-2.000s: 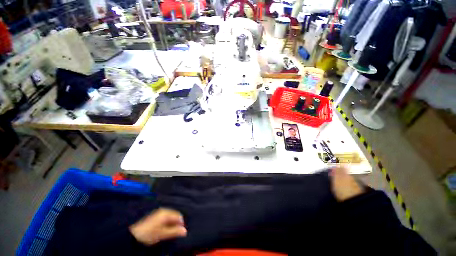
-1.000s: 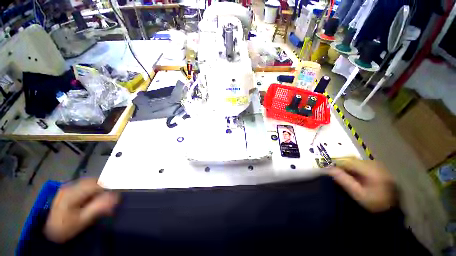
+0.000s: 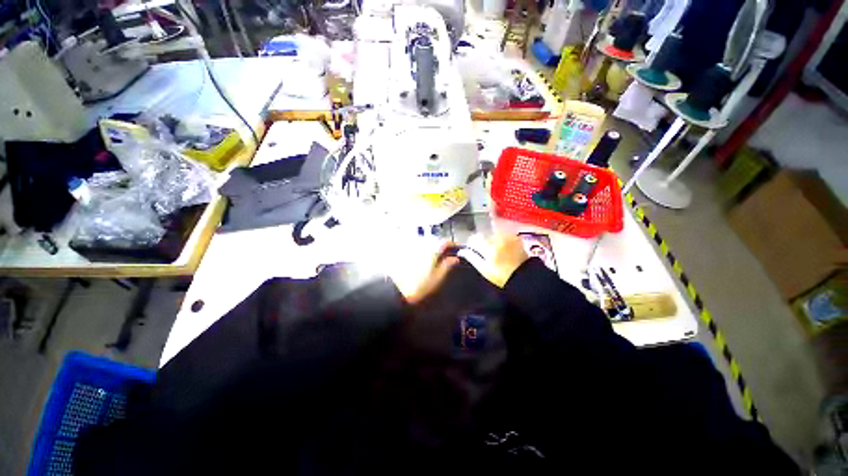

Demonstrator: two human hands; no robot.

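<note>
A large black garment (image 3: 372,372) covers my lap and the front of the white table. A small dark-blue label (image 3: 471,332) shows on it near the middle. Its far edge lies just in front of the white sewing machine head (image 3: 423,158). My left hand (image 3: 430,279) holds the garment's edge below the machine head; it is blurred and washed out by glare. My right hand (image 3: 503,257) is beside it, just to the right, at the same edge. Its fingertips are blurred, so its grip is hard to see.
A red basket (image 3: 556,192) with thread cones stands right of the machine, with a partly covered smartphone (image 3: 538,247). Thin tools lie at the right near a tan block (image 3: 648,307). Grey cloth (image 3: 271,189) lies left. A blue crate (image 3: 82,404) is on the floor at left.
Both hands have moved from far apart at the table's front to close together near the machine head. The garment has come up onto the table, and its label now shows.
</note>
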